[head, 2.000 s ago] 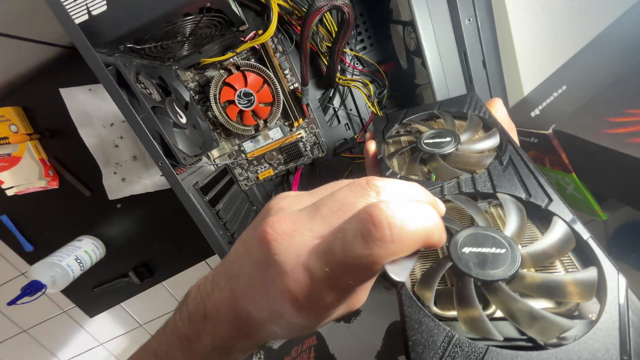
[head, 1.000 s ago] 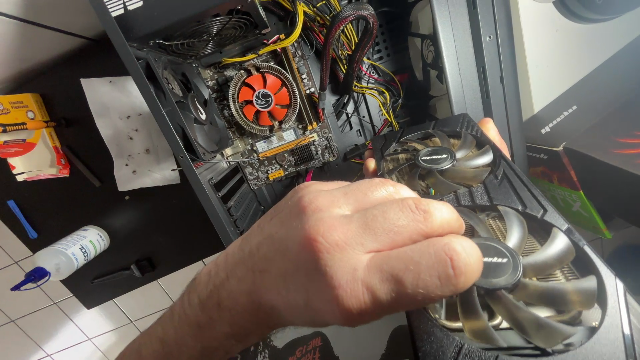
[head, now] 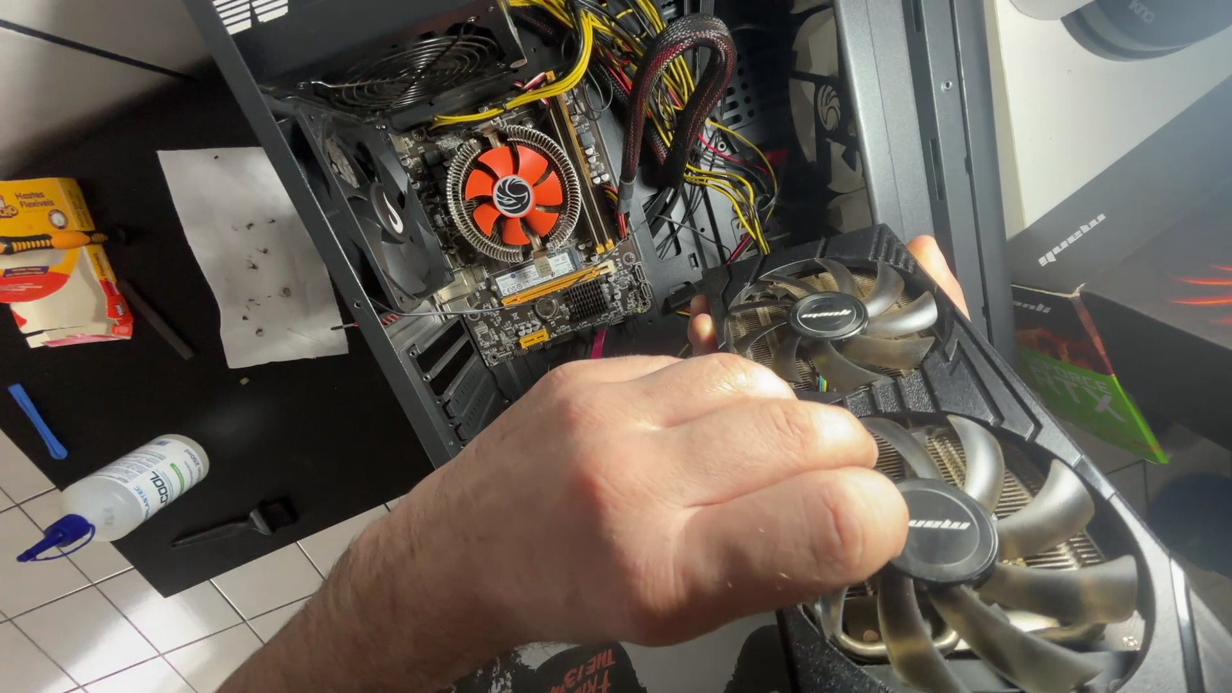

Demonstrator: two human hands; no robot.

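A black dual-fan graphics card (head: 1001, 385) lies tilted at the right, its translucent blades faced toward me. My left hand (head: 654, 500) reaches in from the lower left with curled fingers over the lower fan (head: 962, 549), beside its hub; its fingertips and anything between them are hidden. Only some fingers of my right hand (head: 936, 272) show around the far end of the card, gripping it near the upper fan (head: 830, 318). Behind is an open computer case (head: 371, 337) with a motherboard (head: 568, 318) and a red-bladed CPU cooler (head: 513, 195).
Cables (head: 679, 87) fill the case's upper part. At the left are a marked white paper (head: 260, 260), a swab box (head: 72, 308), a screwdriver (head: 48, 241), a blue strip tool (head: 37, 421), a plastic bottle (head: 144, 486) and a black brush (head: 231, 525). A graphics card box (head: 1116, 260) stands right.
Compared with two seconds ago, my left hand sits farther over the lower fan, beside its hub. The upper fan's blades have turned. My right hand still holds the card's far end.
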